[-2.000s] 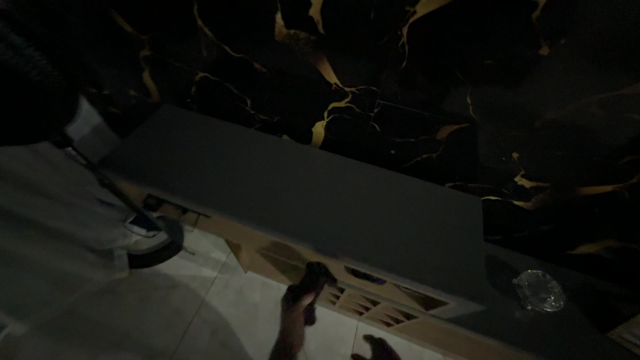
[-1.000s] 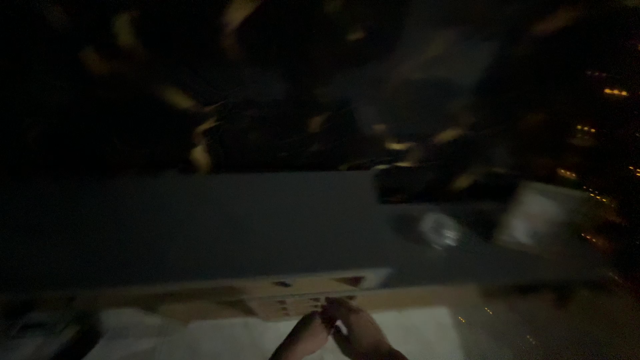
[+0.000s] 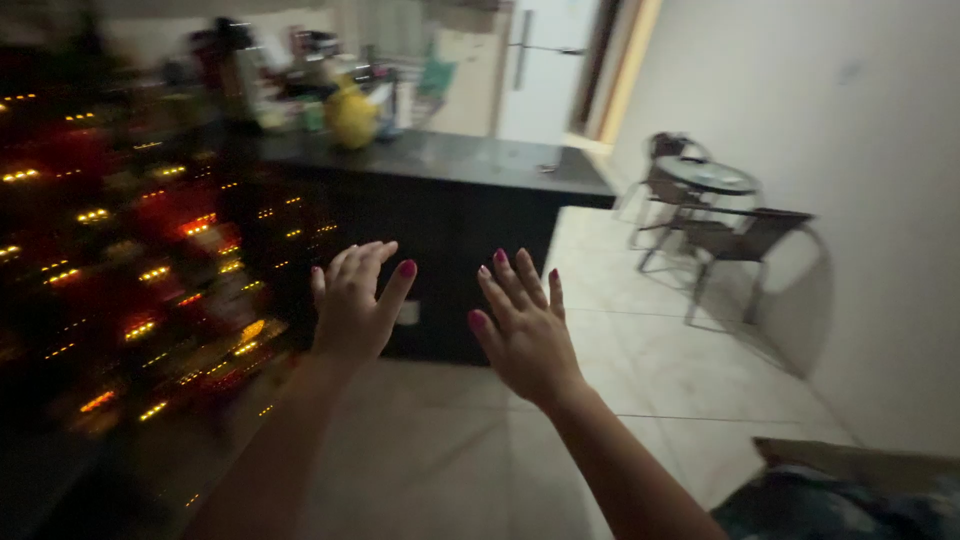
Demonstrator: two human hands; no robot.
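Both of my hands are raised in front of me in mid-air, fingers spread, with pink-red nail polish. My left hand (image 3: 355, 307) holds nothing; its thumb points up toward the centre of the view. Empty too, my right hand (image 3: 529, 330) is a short way to the right, not touching the left. Behind them stands a dark counter (image 3: 450, 166) with a glossy top. On it are a yellow object (image 3: 350, 114), possibly a bag, and blurred kitchen items.
Blurred string lights (image 3: 199, 225), perhaps on a decorated tree, fill the left side. A white refrigerator (image 3: 544, 75) stands behind the counter. At right are a round glass-topped table (image 3: 709, 175) and wicker-like chairs (image 3: 739, 236) by the wall. Fabric (image 3: 817, 502) lies lower right.
The view has swung far from the grey-topped cabinet to the kitchen counter. My hands, close together a second ago, are now apart and spread.
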